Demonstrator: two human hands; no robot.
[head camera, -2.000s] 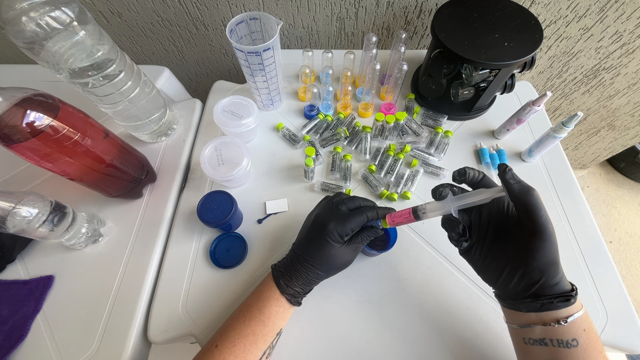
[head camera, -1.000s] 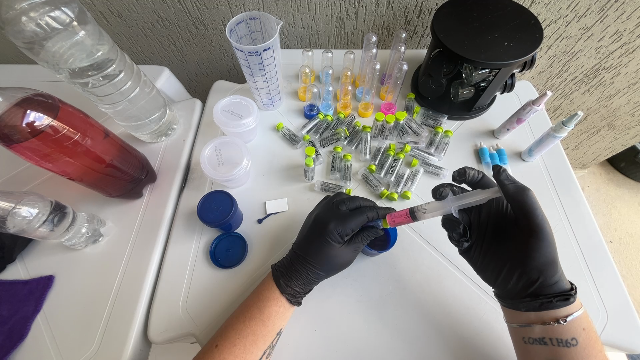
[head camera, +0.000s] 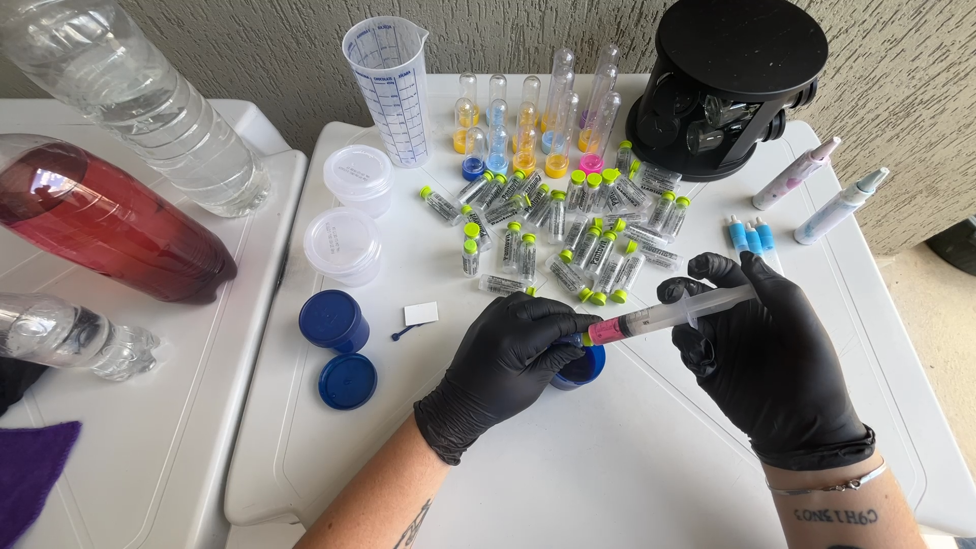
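My right hand (head camera: 770, 366), in a black glove, holds a plastic syringe (head camera: 659, 313) with pink liquid near its tip. Its thumb rests at the plunger end. My left hand (head camera: 507, 366), also gloved, grips a small piece at the syringe's tip, where a bit of green shows; most of that piece is hidden by the fingers. Below the tip stands an uncapped blue plastic tub (head camera: 581, 370), partly covered by my left hand. Beyond the hands lie several small clear vials with green caps (head camera: 557, 217), most on their sides and a few upright.
A clear measuring cup (head camera: 393, 99), tubes on coloured bases (head camera: 526, 141) and a black round stand (head camera: 732, 46) are at the back. Left are lidded clear tubs (head camera: 343, 244), a blue tub (head camera: 333, 316), a blue lid (head camera: 348, 381) and a bottle of red liquid (head camera: 107, 221). Two tapered tubes (head camera: 839, 206) stand right.
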